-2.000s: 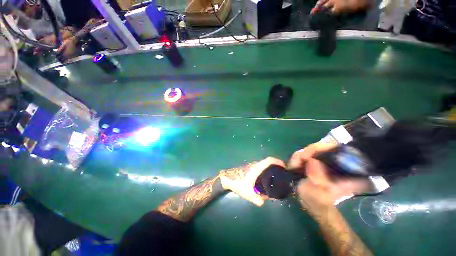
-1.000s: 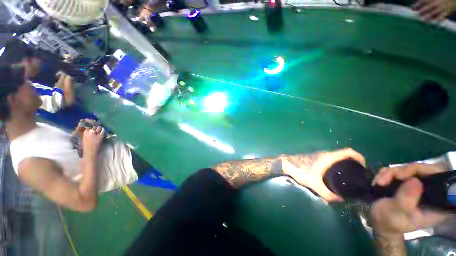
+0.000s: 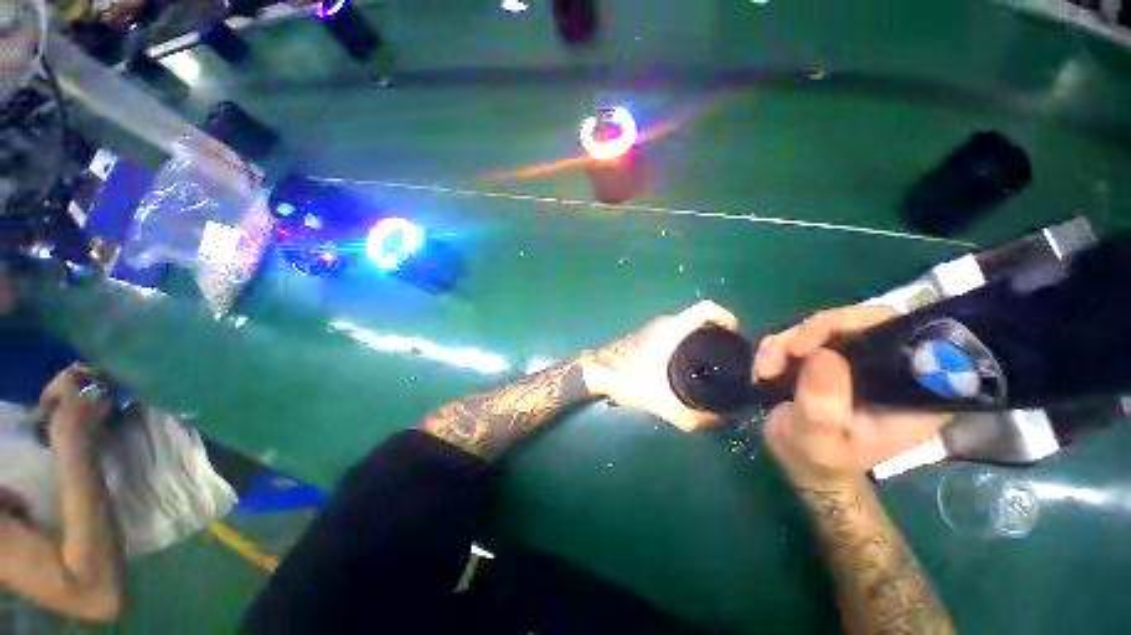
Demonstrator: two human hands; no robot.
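Observation:
My left hand (image 3: 651,368) is wrapped around a black cylindrical speaker unit (image 3: 712,370), its dark round end facing up. My right hand (image 3: 819,403) grips the front of a thick black electric screwdriver (image 3: 899,360) with a blue-white round badge, right of the unit. The screwdriver's nose points left at the unit's edge; its bit cannot be made out, so contact cannot be told. A light-grey screw feeder (image 3: 1029,434) lies under the screwdriver, mostly hidden by it. Tiny shiny specks show below the unit.
A black unit (image 3: 967,184) lies at upper right. Units with glowing rings stand at centre (image 3: 612,174) and left (image 3: 428,263). A crinkled clear bag (image 3: 186,236) is at far left. A clear round dish (image 3: 990,502) is at lower right. A person's arm (image 3: 87,496) shows at lower left.
The view has swung back to the right, so most things sit further left. The badge and feeder now show more fully. Both hands still hold the unit and the screwdriver.

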